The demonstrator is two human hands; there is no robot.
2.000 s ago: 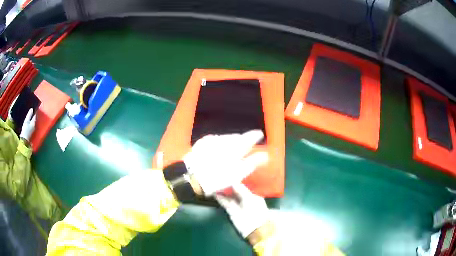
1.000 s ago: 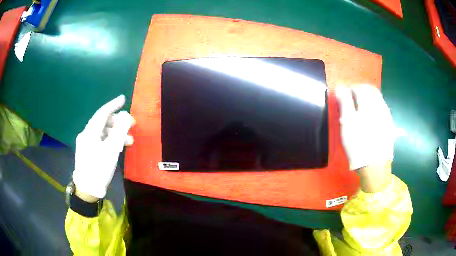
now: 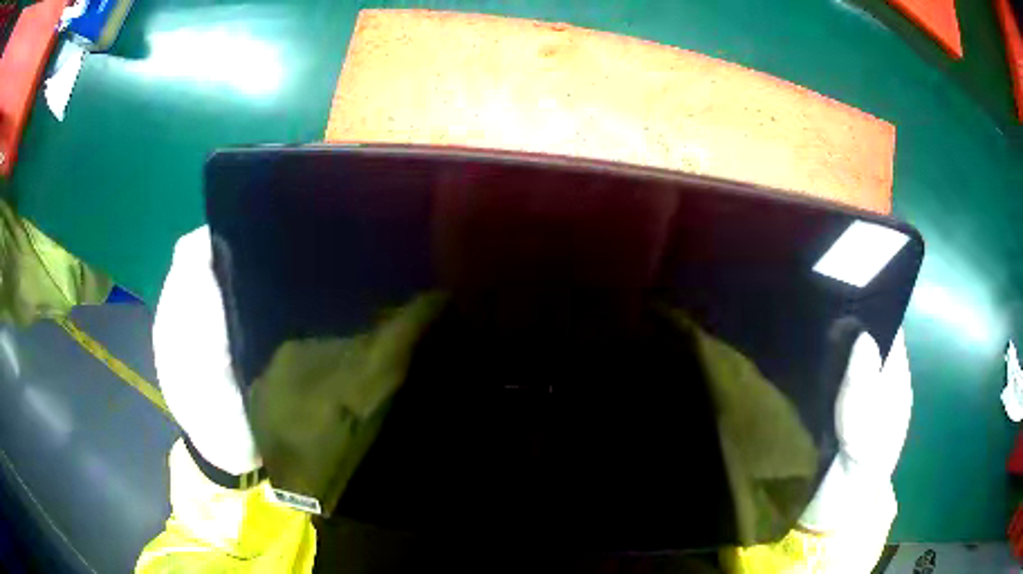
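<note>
A tablet computer (image 3: 538,336) is held up close to the camera, above the bench, its glossy black screen facing me and reflecting yellow sleeves. A small white label (image 3: 296,500) sits at its lower left corner. My left hand (image 3: 202,359), in a white glove, holds the left edge, its fingers mostly hidden behind the tablet. My right hand (image 3: 869,432), in a white glove, grips the right edge with the thumb at the screen side. An orange-red foam pad (image 3: 606,95) lies beyond, its near part hidden by the tablet.
The green bench top (image 3: 269,101) surrounds the pad. A blue tape dispenser (image 3: 99,20) and a crumpled white cloth (image 3: 65,81) are at the upper left, beside another orange-red pad (image 3: 22,67). A yellow sleeve (image 3: 39,264) of another person shows at the left edge.
Both hands have taken hold of the tablet by its sides and lifted it off the foam pad towards the camera. Earlier, it lay on the pad with my hands apart on either side.
</note>
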